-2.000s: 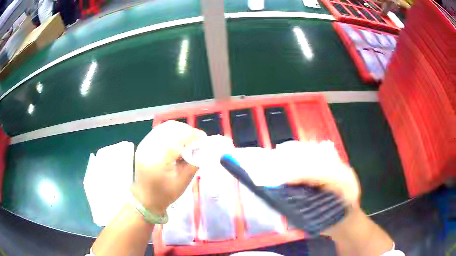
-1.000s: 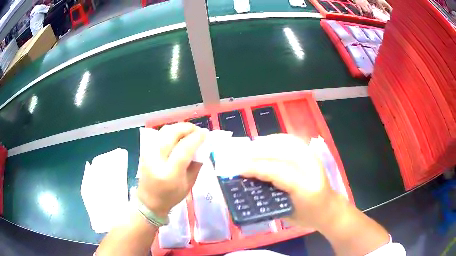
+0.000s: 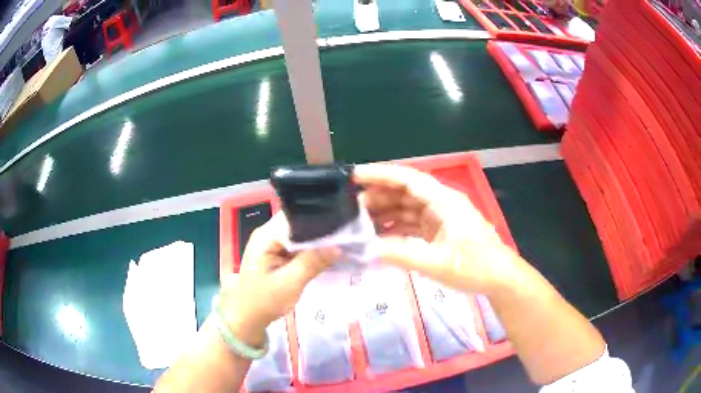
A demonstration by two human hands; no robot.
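A black phone (image 3: 313, 201) stands tilted above the phone tray, its lower end inside the mouth of a frosted phone bag (image 3: 350, 236). My left hand (image 3: 278, 280) grips the bag and phone from below. My right hand (image 3: 430, 230) is at the right side of the phone, fingers curled with gaps between them; whether it touches the bag is unclear. The red phone tray (image 3: 492, 203) lies under both hands. Bagged phones (image 3: 323, 338) fill its near row. A bare black phone (image 3: 254, 219) lies in the far-left pocket.
A stack of empty bags (image 3: 161, 303) lies on the green bench left of the tray. Tall stacked red trays (image 3: 638, 153) stand at the right. Another tray of bagged phones (image 3: 538, 80) lies beyond. A pale upright (image 3: 303, 84) rises behind the tray.
The phone has gone from my right hand, keypad showing, to upright with its end in the bag held by my left hand. My right hand's fingers have loosened from around it.
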